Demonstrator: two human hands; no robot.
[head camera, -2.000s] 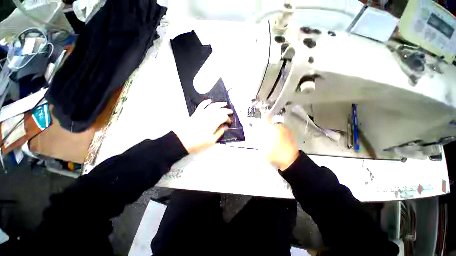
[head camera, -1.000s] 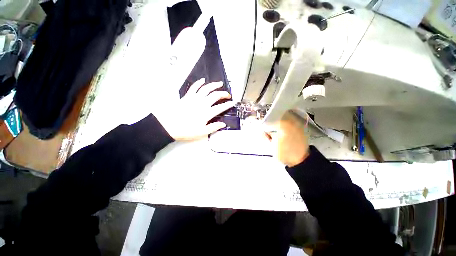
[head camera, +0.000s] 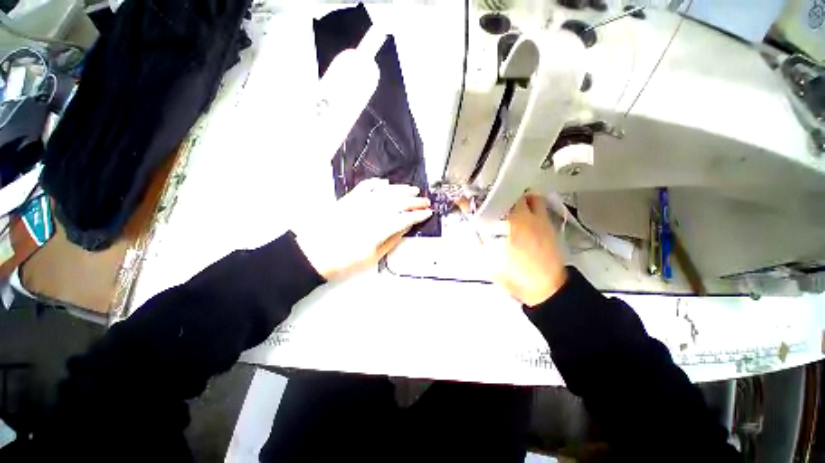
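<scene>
The dark fabric piece (head camera: 384, 136) lies flat on the white table, its lower right corner at the presser foot (head camera: 445, 201). My left hand (head camera: 366, 226) lies on the lower part of the piece, fingertips close to the foot, pressing it rather than gripping it. My right hand (head camera: 534, 253) is to the right of the needle area, behind the pale curved guard (head camera: 525, 136), fingers bent together. Whether its fingertips hold thread or anything else cannot be told. The needle is too small and blurred to make out.
The off-white sewing machine (head camera: 715, 118) fills the upper right. Blue and yellowish pens (head camera: 666, 235) lie under its arm. A thick pile of black pieces (head camera: 136, 108) lies at the left over a brown surface (head camera: 77, 267). Ruler marks (head camera: 724, 348) run along the front table edge.
The view has moved closer to the machine. The fabric's corner now lies at the foot. My left hand has shifted slightly on the piece, and my right hand's fingers have moved up beside the guard.
</scene>
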